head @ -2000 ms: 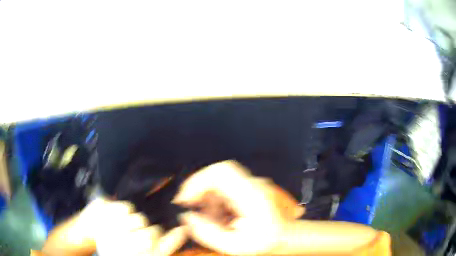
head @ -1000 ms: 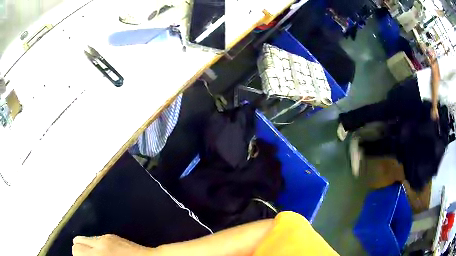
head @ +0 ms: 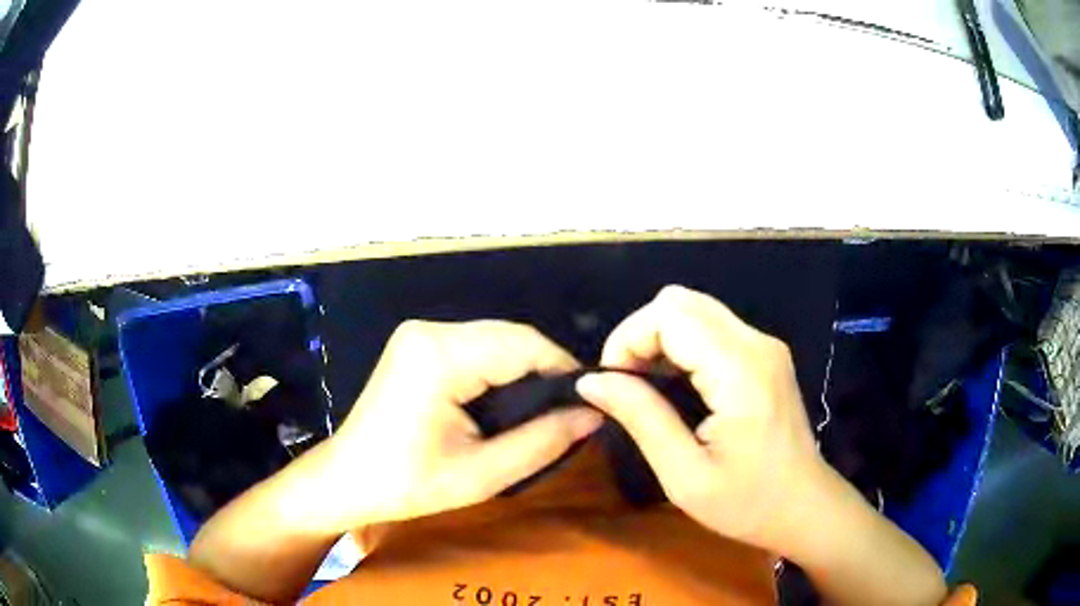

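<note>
A black cloth piece (head: pixel 515 404) is pinched between my two hands, just below the table's front edge. My left hand (head: pixel 456 414) holds it from the left, thumb and fingers closed on the cloth. My right hand (head: pixel 717 414) grips it from the right, its thumb and fingertips touching my left fingertips. Part of the cloth hangs below the fingers in front of my orange shirt. More black cloth (head: pixel 403 284) lies over my lap under the hands. The fingers hide much of the held piece.
The white table (head: pixel 533 118) with a wood-coloured edge spans the top. Black thread snips (head: pixel 982 71) lie at its upper right. A blue bin (head: pixel 152 391) with black cloth and pale ties stands left. Another blue bin (head: pixel 977 456) stands right. A patterned seat (head: pixel 1060 337) is at far right.
The view has swung back from the right side to the table's middle. Both hands are now in view, together on the black cloth; one second ago only one hand showed, low at the left.
</note>
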